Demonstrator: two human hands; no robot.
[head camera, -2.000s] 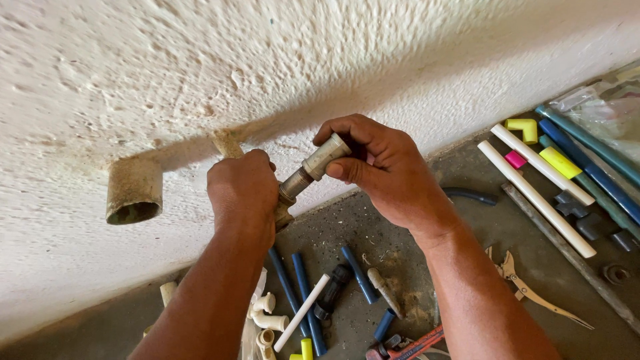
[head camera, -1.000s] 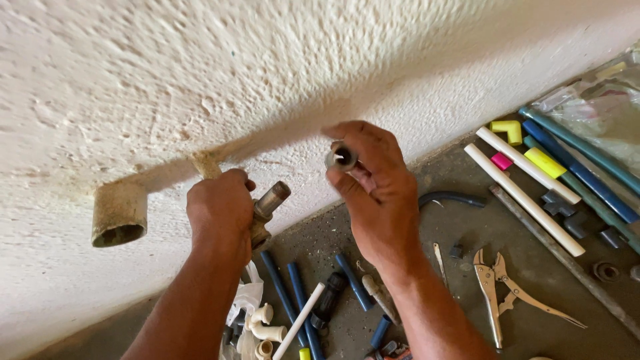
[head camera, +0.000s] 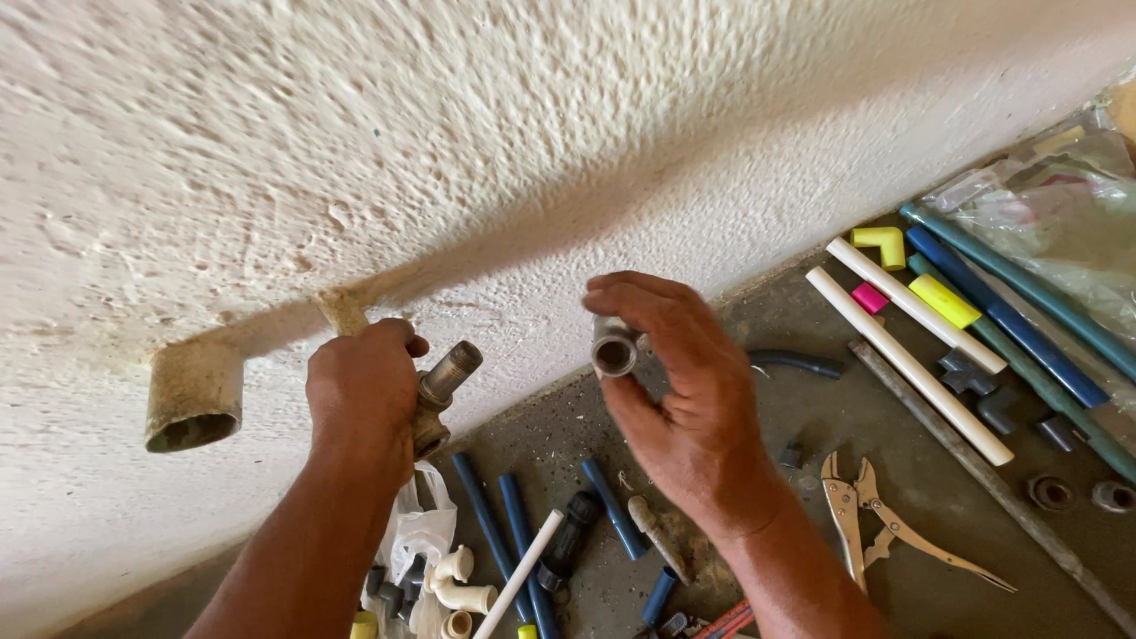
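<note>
My left hand (head camera: 364, 390) is closed around a metal pipe fitting (head camera: 432, 404), whose threaded stub points up and to the right. The fitting is beside a short pipe stub (head camera: 343, 312) that comes out of the white textured wall; my fingers hide where they meet. To the right, my right hand (head camera: 679, 390) holds a short metal pipe piece (head camera: 614, 346) between thumb and fingers, its round opening facing me. The piece and the threaded stub are apart.
A wide pipe end (head camera: 195, 395) juts from the wall at left. On the floor lie locking pliers (head camera: 874, 519), white pipes (head camera: 910, 366), blue pipes (head camera: 1007, 315), a yellow elbow (head camera: 880, 244), black fittings (head camera: 967, 373), white fittings (head camera: 457, 581) and plastic bags (head camera: 1056, 191).
Two seconds ago the metal pipe piece sat on the fitting's threaded end. My right hand has taken it off and moved it to the right. My left hand keeps its hold.
</note>
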